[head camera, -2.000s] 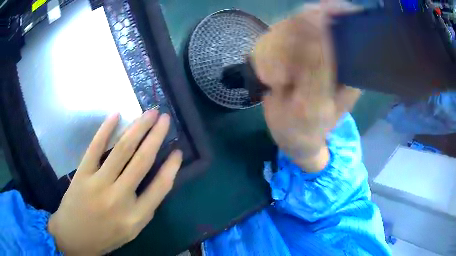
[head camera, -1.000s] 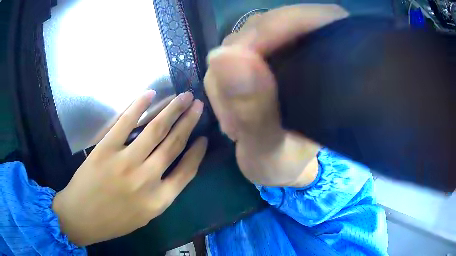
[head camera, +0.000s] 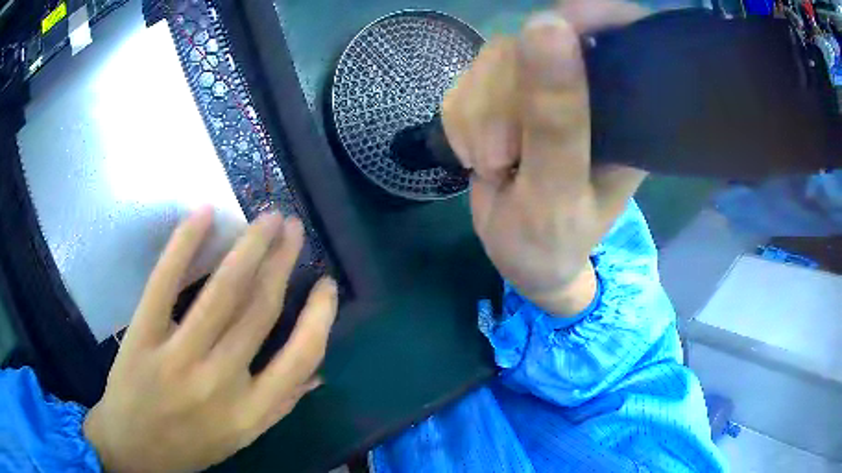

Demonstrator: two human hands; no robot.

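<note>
My right hand (head camera: 540, 148) is closed around a thick black electric screwdriver (head camera: 702, 97). Its dark nose (head camera: 413, 146) is over the round grey screw dish (head camera: 392, 88); whether it touches cannot be told. My left hand (head camera: 217, 342) lies palm down with fingers spread on the lower end of the device housing. Its fingertips are over the silver plate (head camera: 102, 185) and the honeycomb strip (head camera: 231, 120). The plate shows strong glare. A black fixture tray (head camera: 295, 129) frames the housing. Yellow and white labels (head camera: 81, 35) show at the upper end.
The dark green bench (head camera: 415, 268) lies under the tray and dish, with its front edge near my blue smock. A white box (head camera: 775, 314) stands at the lower right. Another blue sleeve (head camera: 775, 217) and blurred small items are at the right and upper right.
Since one second ago, my right hand and the screwdriver have moved from beside the housing to the screw dish on the right. The camera view has shifted. My left hand stays on the housing.
</note>
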